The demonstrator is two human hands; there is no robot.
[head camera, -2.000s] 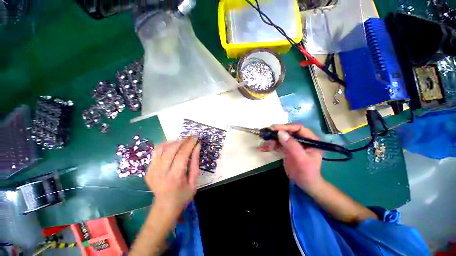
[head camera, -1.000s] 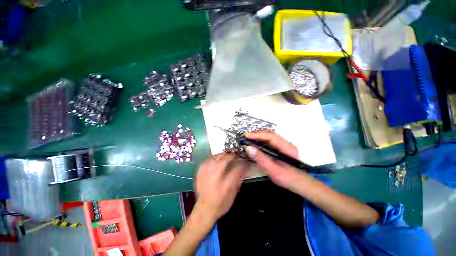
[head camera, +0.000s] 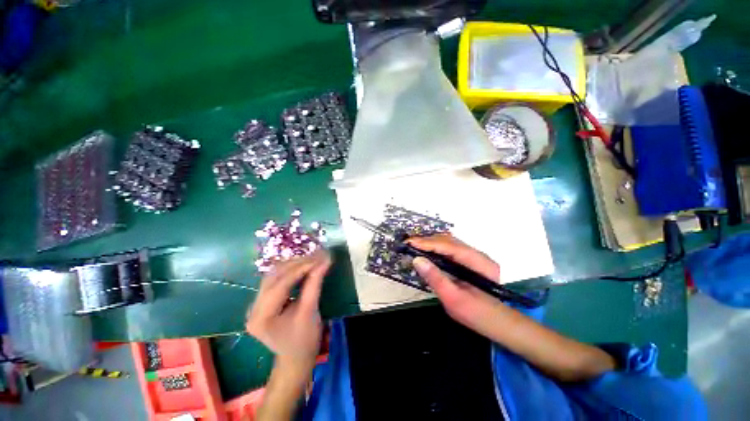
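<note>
The circuit board panel (head camera: 403, 247) lies tilted on the white work sheet (head camera: 510, 222). My right hand (head camera: 460, 275) holds the soldering iron (head camera: 473, 280) like a pen, over the panel. Its thin tip points to the upper left, over the panel's left side. My left hand (head camera: 288, 308) is at the lower edge of the pile of small round components (head camera: 286, 240), left of the sheet. Its fingertips are close together and blurred; whether they hold a component cannot be told. The solder wire (head camera: 197, 282) runs from the solder reel (head camera: 111, 284) toward my left hand.
The fume extractor hood (head camera: 415, 115) hangs over the sheet's upper edge. Behind are the tip cleaner tin (head camera: 526, 136) and yellow tray (head camera: 465, 62). The blue soldering station (head camera: 666, 168) stands right. Stacked board panels (head camera: 155, 168) lie left, the orange-red parts bin (head camera: 210, 382) lower left.
My left hand has moved left from the panel to the component pile. My right hand brought the iron from right of the panel to over it, and it has stayed there. The camera view has shifted.
</note>
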